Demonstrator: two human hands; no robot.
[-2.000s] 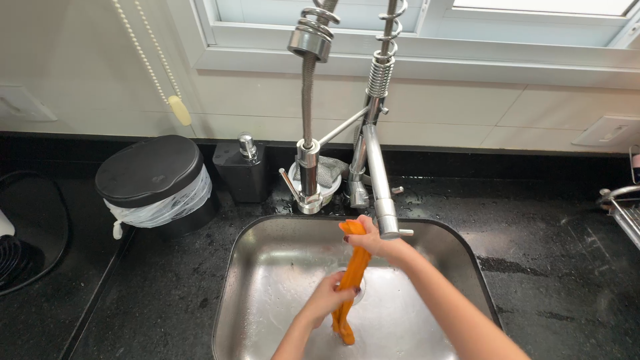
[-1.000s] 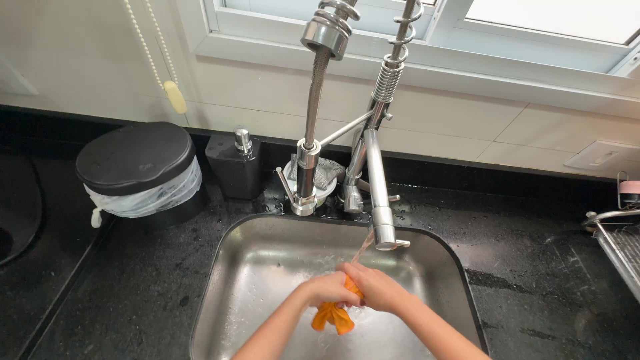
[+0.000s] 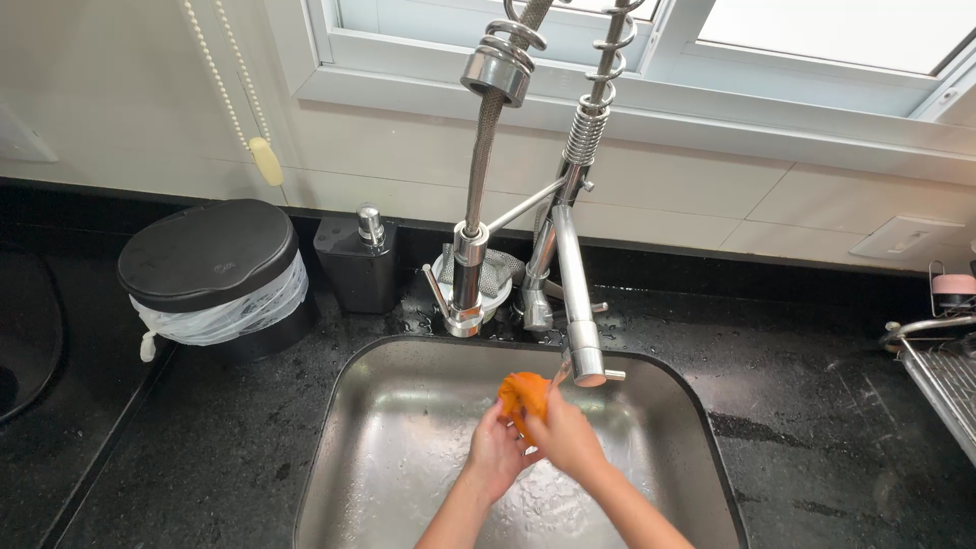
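Observation:
An orange cloth [image 3: 523,398], bunched up, is held between both hands over the stainless steel sink [image 3: 396,457]. My left hand [image 3: 497,450] holds it from the lower left, palm turned up. On its right side my right hand [image 3: 563,431] grips it, with the fingers partly hidden. Water runs from the chrome faucet spout [image 3: 587,358] just above the right hand, and water lies on the sink bottom.
Behind the sink stand a spring-hose sprayer [image 3: 467,282], a white bowl [image 3: 499,293] with a grey mesh scrubber and a black soap dispenser [image 3: 356,267]. A lidded black bin [image 3: 213,255] is at left; a metal dish rack [image 3: 942,396] is at right.
The cloth hung long and stretched between my hands two seconds ago, then was squeezed in both fists. Now it is bunched, higher and nearer the spout.

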